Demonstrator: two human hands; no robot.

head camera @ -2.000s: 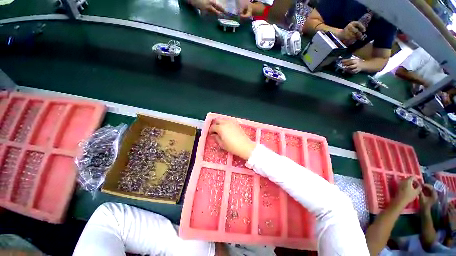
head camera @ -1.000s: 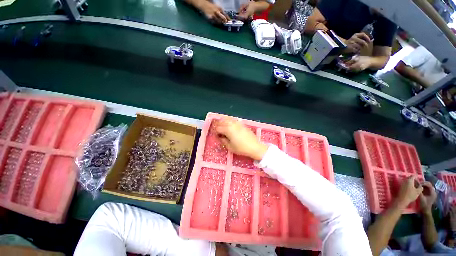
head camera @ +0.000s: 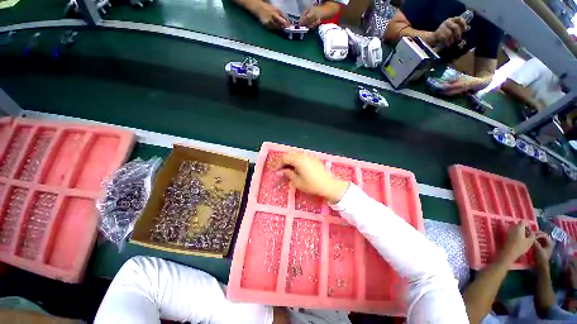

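My right hand (head camera: 310, 176), bare with a white sleeve, reaches over the pink foam tray (head camera: 260, 290). Its fingertips are bent down at the upper-left pocket. They are too small and blurred to tell whether they hold a part. Small shiny metal parts (head camera: 304, 243) lie in several tray pockets, dense at the left and sparse at the right. My left arm's white sleeve (head camera: 161, 288) lies at the bottom. My left hand is not visible, its end of the sleeve meeting the tray's lower-left edge.
An open cardboard box (head camera: 142, 231) of loose metal parts and a clear plastic bag (head camera: 126, 196) sit left of the tray. Another pink tray (head camera: 76, 243) lies far left, one (head camera: 465, 209) right. Bubble wrap (head camera: 446, 247) touches the tray's right side. Device housings (head camera: 243, 71) stand on the belt. People work opposite and at right.
My right hand has shifted slightly right and down within the upper-left part of the tray. The device housings on the belt have moved right. The tray and box have not moved.
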